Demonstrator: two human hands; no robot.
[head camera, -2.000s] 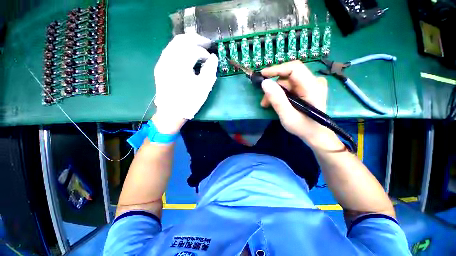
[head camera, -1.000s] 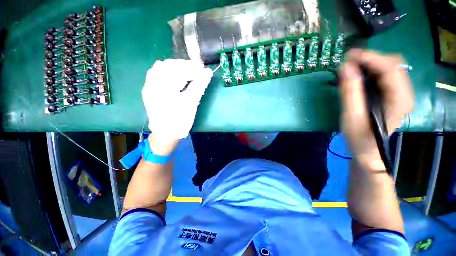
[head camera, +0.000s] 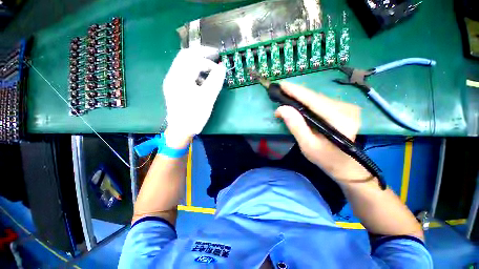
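The green PCB panel (head camera: 286, 58) lies solder side up against the grey metal support block (head camera: 252, 23). My left hand (head camera: 191, 92), in a white glove with a blue wrist strap, is at the panel's left end and holds thin solder wire (head camera: 94, 124), which trails left over the bench. My bare right hand (head camera: 320, 126) holds the black soldering iron (head camera: 328, 131) below the panel. The iron's tip is over the lower edge of the panel's left part; whether it touches a joint cannot be told.
Diagonal cutters (head camera: 362, 79) with light-blue handles lie right of the panel. Waiting PCB panels (head camera: 97, 65) lie at left. A panel rack (head camera: 11, 94) shows at the far left edge. A black dross tray (head camera: 381, 16) is at upper right, with a dark holder (head camera: 470, 31) at the far right.
My right hand has come back left with the iron from right of the panel, uncovering the cutters. My left hand has moved slightly up and right to the panel's left end. The view has shifted left.
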